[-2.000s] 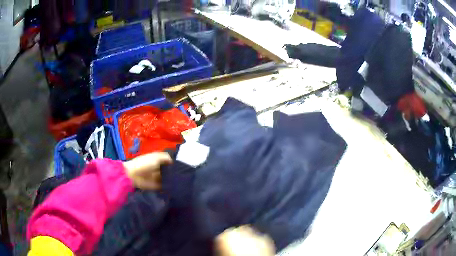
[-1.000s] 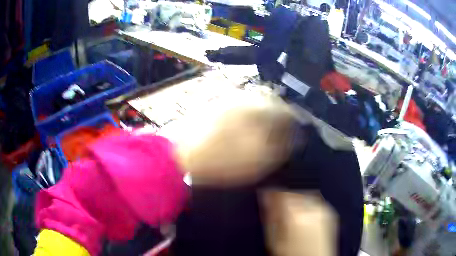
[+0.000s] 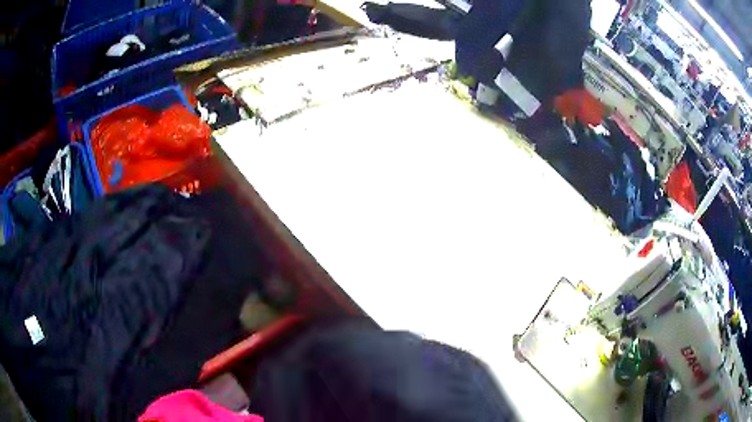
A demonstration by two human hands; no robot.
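A dark garment (image 3: 379, 379) is blurred at the bottom centre, over the table's front edge. Another dark garment (image 3: 107, 280) lies in a heap at the left, with a small white label (image 3: 33, 330). My pink sleeve (image 3: 198, 408) shows at the bottom edge. A dim skin-coloured patch beside it seems to be part of my left hand (image 3: 226, 391), mostly hidden; its grip cannot be told. My right hand is not in view. The white sewing machine (image 3: 688, 350) with red lettering stands at the lower right, beside its metal bed plate (image 3: 569, 342).
The white table (image 3: 396, 198) spans the centre. Blue crates (image 3: 91, 95) stand at the left, one with a red-orange bag (image 3: 148, 144). Dark garments (image 3: 528, 49) hang at the far table edge. A red bar (image 3: 251, 346) lies below the front edge.
The dark garment spread on the table has left the tabletop; dark cloth now shows low at the centre. My hands have dropped down, largely out of view. The view has turned right and down.
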